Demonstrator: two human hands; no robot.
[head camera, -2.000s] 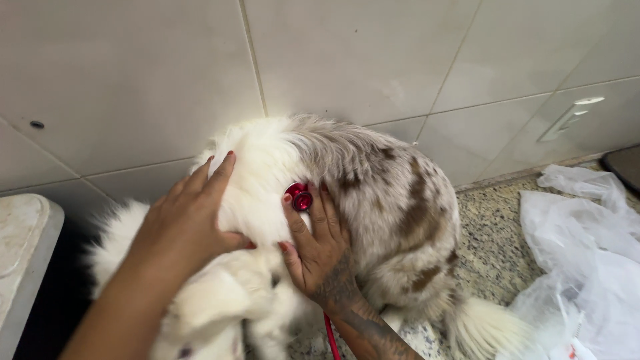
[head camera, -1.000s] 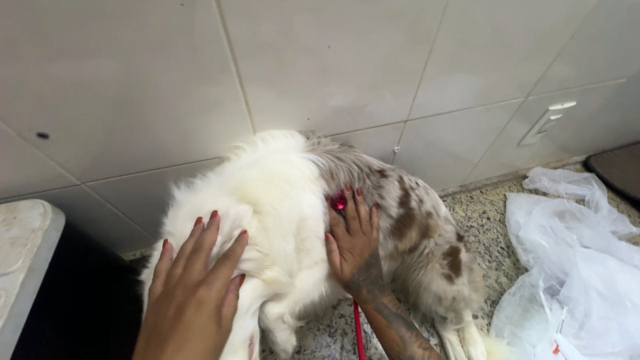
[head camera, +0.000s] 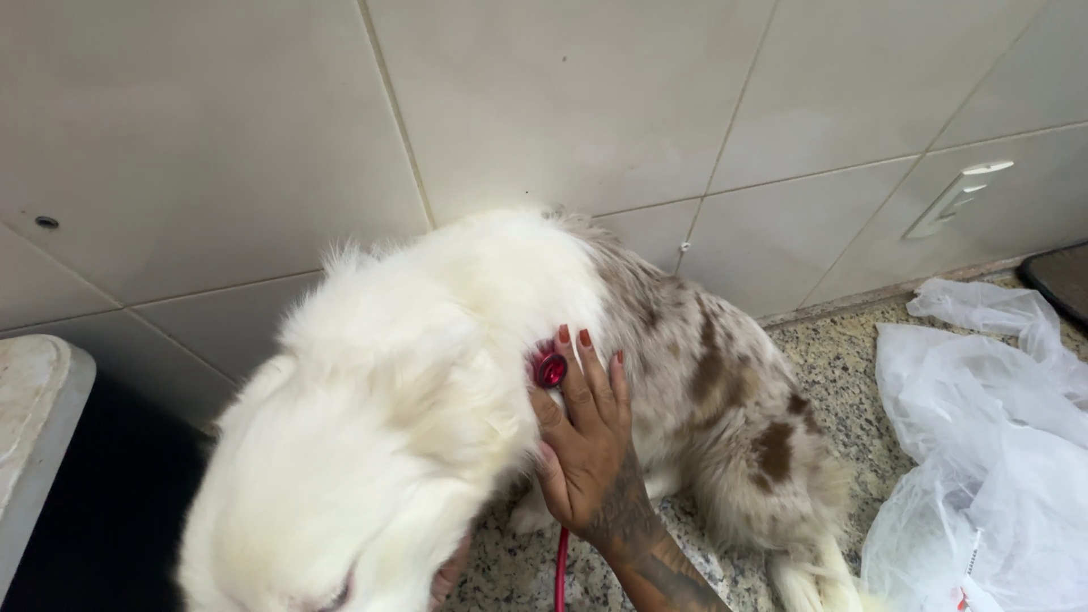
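A dog (head camera: 493, 280) with a white head and front and a brown-mottled back stands on the granite surface, its head low at the lower left. My right hand (head camera: 586, 425), with a tattooed forearm, presses the red chest piece of a stethoscope (head camera: 551, 370) against the dog's side; the fingers are stretched over the fur. Red tubing (head camera: 561, 569) runs down from beneath the wrist. Only a small part of my left hand (head camera: 450, 569) shows, below the dog's head at the bottom edge; its fingers are hidden.
A tiled wall (head camera: 578, 102) rises behind the dog, with a white switch or socket plate (head camera: 956, 200) at right. Translucent plastic bags (head camera: 977, 425) lie on the speckled granite (head camera: 850, 374) at right, near a dark mat (head camera: 1062, 280). A pale slab's corner (head camera: 51, 382) juts in at left.
My left hand has left the dog's white fur and gone down, mostly behind its head. The dog's head has come up into view at lower left. My right hand stays on its side with the chest piece.
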